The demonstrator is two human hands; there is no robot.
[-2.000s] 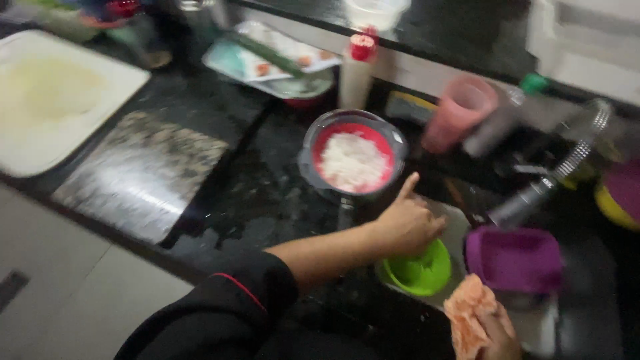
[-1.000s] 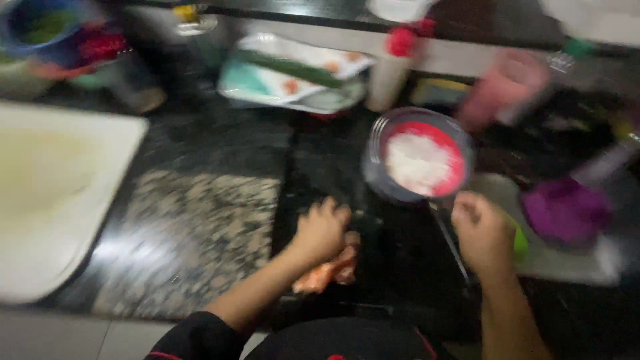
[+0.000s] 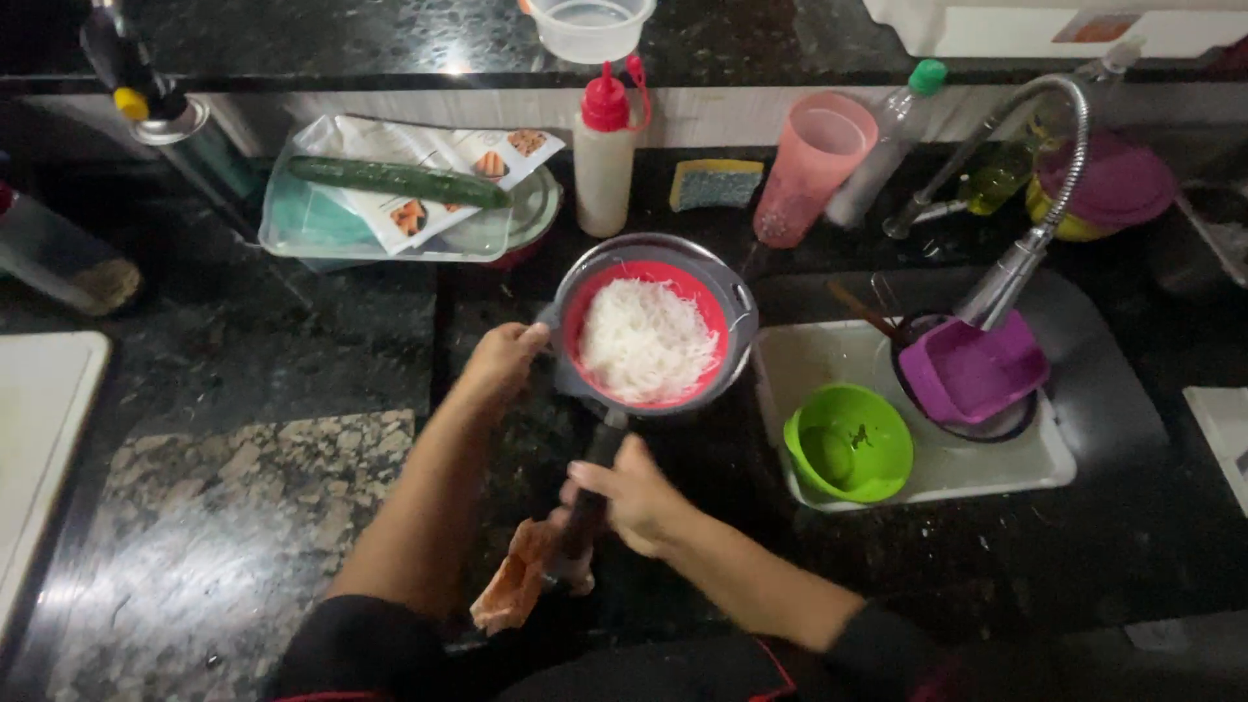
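Observation:
White shredded food, like thin noodles (image 3: 647, 341), lies in a red and grey colander (image 3: 717, 302) that rests in a metal pan (image 3: 743, 363) on the black counter. My left hand (image 3: 507, 359) grips the colander's grey rim or tab at its left side. The pan's dark handle (image 3: 589, 502) points toward me, and my right hand (image 3: 629, 497) is closed around it. Under and beside the handle lies a crumpled orange cloth (image 3: 517, 585). A white squeeze bottle with a red cap (image 3: 604, 161) stands just behind the pan.
On the right, a sink holds a white tray (image 3: 936, 487) with a green bowl (image 3: 850, 444) and a purple container (image 3: 975, 375), below a spring faucet (image 3: 1063, 195). Behind are a cucumber (image 3: 400, 181) on a plastic container (image 3: 278, 229), a sponge (image 3: 717, 185) and a pink cup (image 3: 814, 166). A white board (image 3: 49, 439) lies left.
My left hand has left the orange cloth on the counter and moved up to the colander's side. My right hand is now on the pan's handle; two seconds ago the cloth was in a hand near the sink.

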